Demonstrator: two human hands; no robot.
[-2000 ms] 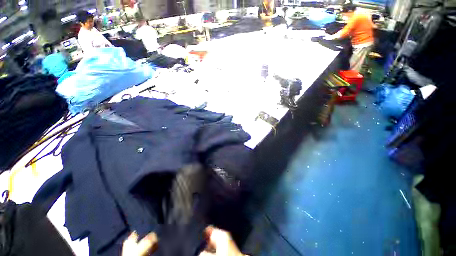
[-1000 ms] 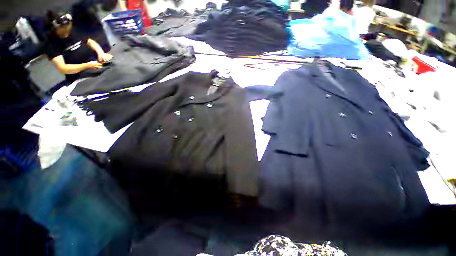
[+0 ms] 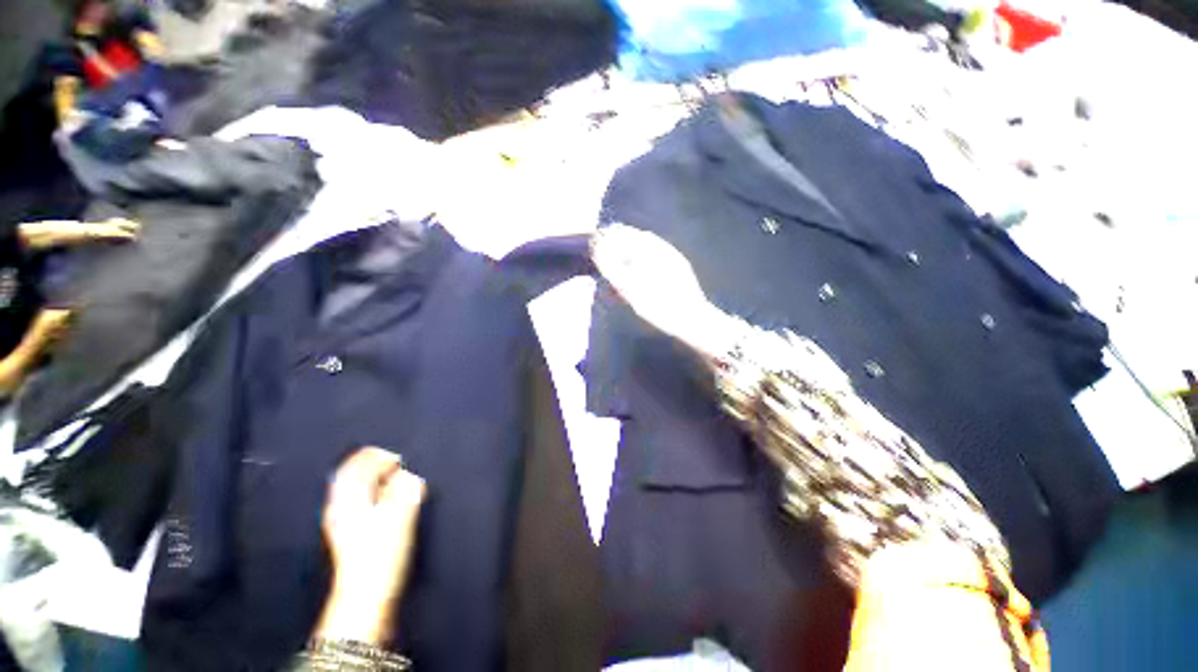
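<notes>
A navy double-breasted coat [image 3: 841, 355] lies front up on the table at right, its sleeve at its left side. Another navy coat [image 3: 460, 381] lies at left, on top of a very dark brown coat [image 3: 545, 525]; one button shows near its lapel. My left hand [image 3: 375, 499] is on or just above the front of the left coat, fingers curled; whether it grips cloth is unclear. My right hand [image 3: 637, 269] reaches across to the upper sleeve of the right coat, blurred; its fingertips and any hold on cloth cannot be made out.
The table's white cover [image 3: 499, 190] shows between the coats. Dark garments [image 3: 460, 59] and a light blue bag [image 3: 736, 33] lie at the back. A grey garment [image 3: 171, 250] lies at far left, with another person's hands beside it. A further person is behind at upper left.
Both my hands have come into view over the coats. A navy coat now covers most of the very dark coat at left. The view has moved closer to the table.
</notes>
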